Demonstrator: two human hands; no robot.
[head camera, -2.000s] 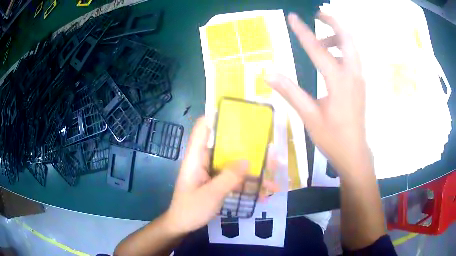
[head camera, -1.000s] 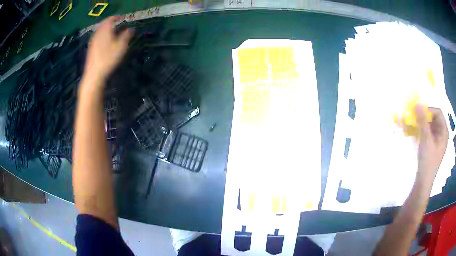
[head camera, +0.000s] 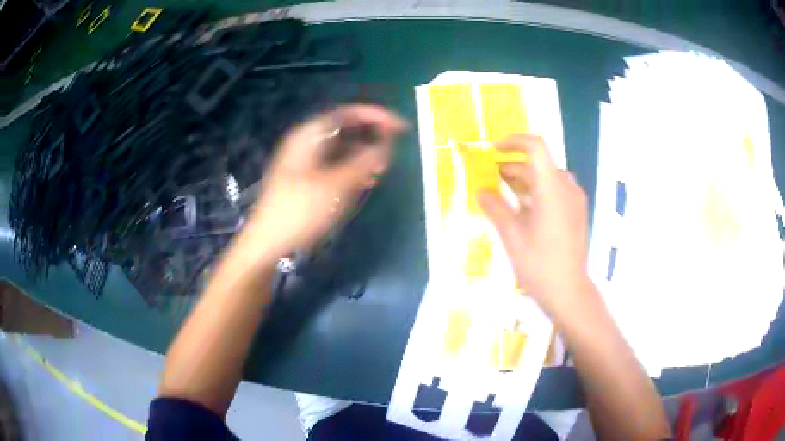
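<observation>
The white adhesive sheet (head camera: 551, 112) lies in the middle, with yellow rectangles at its far end and notched cut-outs at its near end. My right hand (head camera: 547, 220) is over the sheet, its thumb and fingers at a yellow adhesive piece (head camera: 482, 177); whether the piece is lifted is unclear. My left hand (head camera: 318, 185) is blurred, between the sheet and the black housing pile (head camera: 112, 164), with its fingers curled. Something dark shows by its fingers, but I cannot tell whether it holds a housing.
A large pile of white backing sheets (head camera: 680, 258) lies on the right, with faint yellow patches. A red plastic stool or crate (head camera: 740, 409) is below the table edge at the right. Small yellow frames (head camera: 146, 19) lie at the far left.
My left hand has come back from the far side of the housing pile toward the middle. My right hand has moved left from the white pile to the adhesive sheet. The sheet's near end is now angled.
</observation>
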